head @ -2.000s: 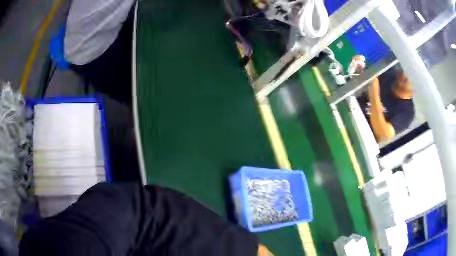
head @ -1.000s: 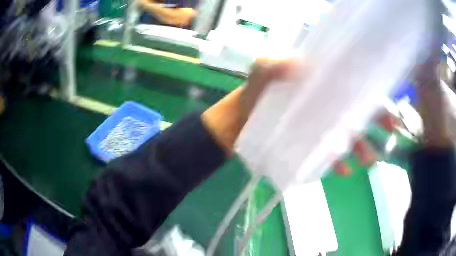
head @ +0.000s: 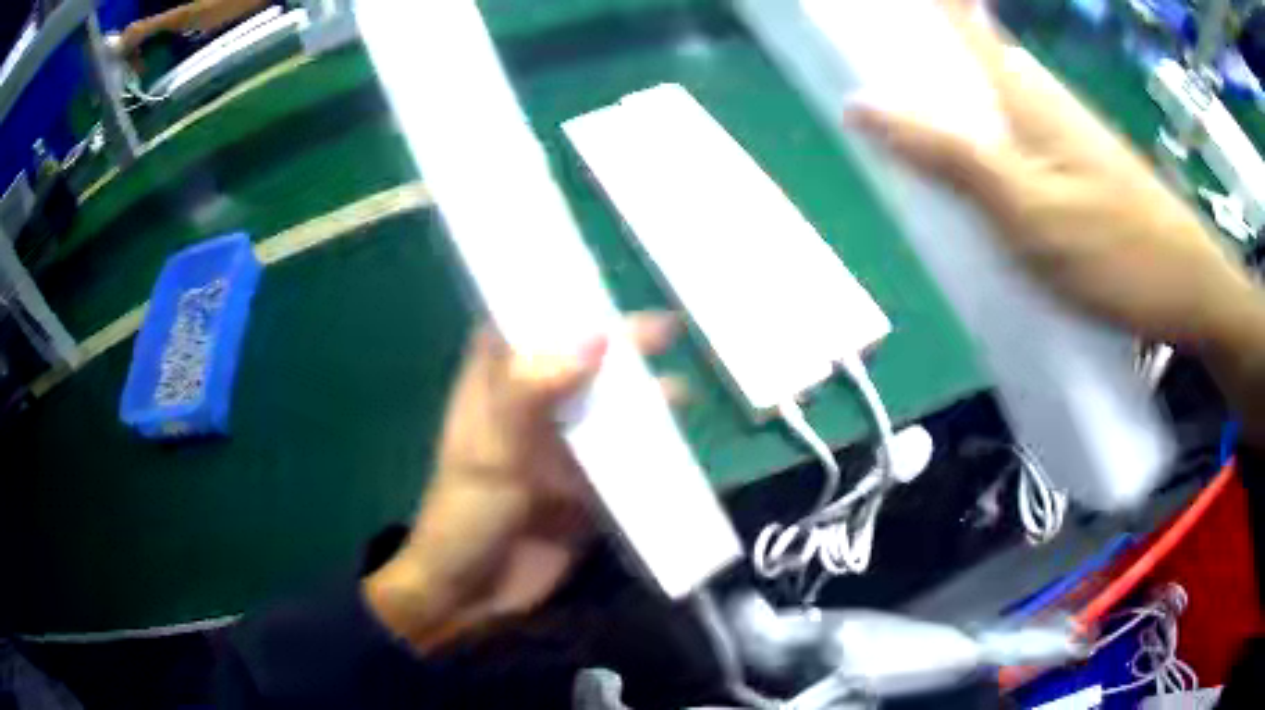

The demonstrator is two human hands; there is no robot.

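Note:
A long white power strip slants down the middle. My left hand grips its lower part, with the thumb on its face and fingers showing past its right side. A cord leaves its lower end. My right hand is around another white strip at the upper right; this strip is blurred. Between them white strips, side by side and looking like one block, lie on the green surface, with two cords at the near end. The blue parts tray with tiny pale bits stands at the left.
White cords bunch at the bench edge. A red crate is at the lower right, with a blue crate edge and cords beside it. A yellow-cream strip crosses the green surface. A person's arm shows at the upper left.
The white strips that were together in both hands are now apart, one in each hand. The view has turned, bringing the block on the bench and the red crate into sight.

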